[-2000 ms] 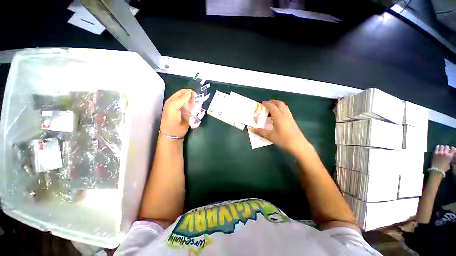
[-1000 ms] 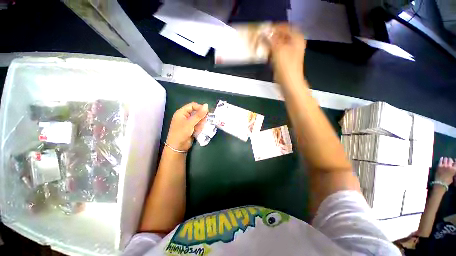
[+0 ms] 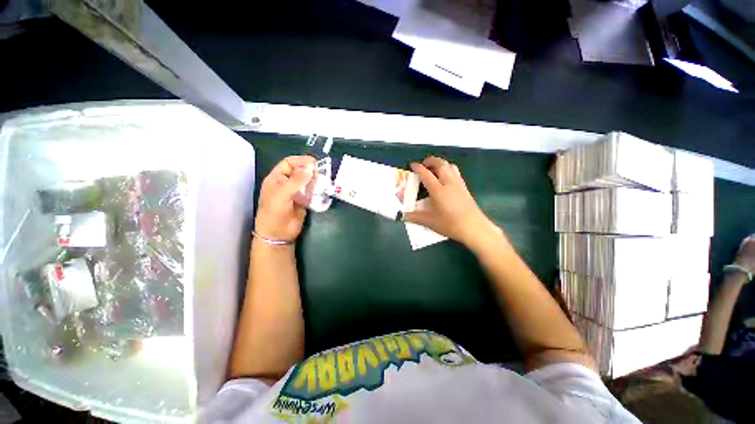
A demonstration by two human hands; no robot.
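My left hand (image 3: pixel 286 195) holds small clear packets (image 3: pixel 319 186) with dark marks, at the left of the green surface (image 3: pixel 372 286). My right hand (image 3: pixel 447 203) grips the right end of a printed card (image 3: pixel 372 184), white with an orange-brown picture and small red marks. The card's left end is close to the packets; whether they touch is unclear. A second white card (image 3: pixel 424 234) lies under my right fingers, partly hidden by them.
A white foam box (image 3: pixel 217 248) with clear-bagged stock (image 3: pixel 141 265) stands left. Banded card stacks (image 3: pixel 637 248) stand right. A pale rail (image 3: pixel 397 129) borders the dark conveyor (image 3: pixel 331 66), which carries white pieces (image 3: pixel 459 62). A metal bar (image 3: pixel 165 58) slants upper left. Another person's arm (image 3: pixel 724 306) shows far right.
My right hand has come back from over the belt to the green surface and now holds a card there. The blurred card it carried is out of it. The belt pieces have shifted right.
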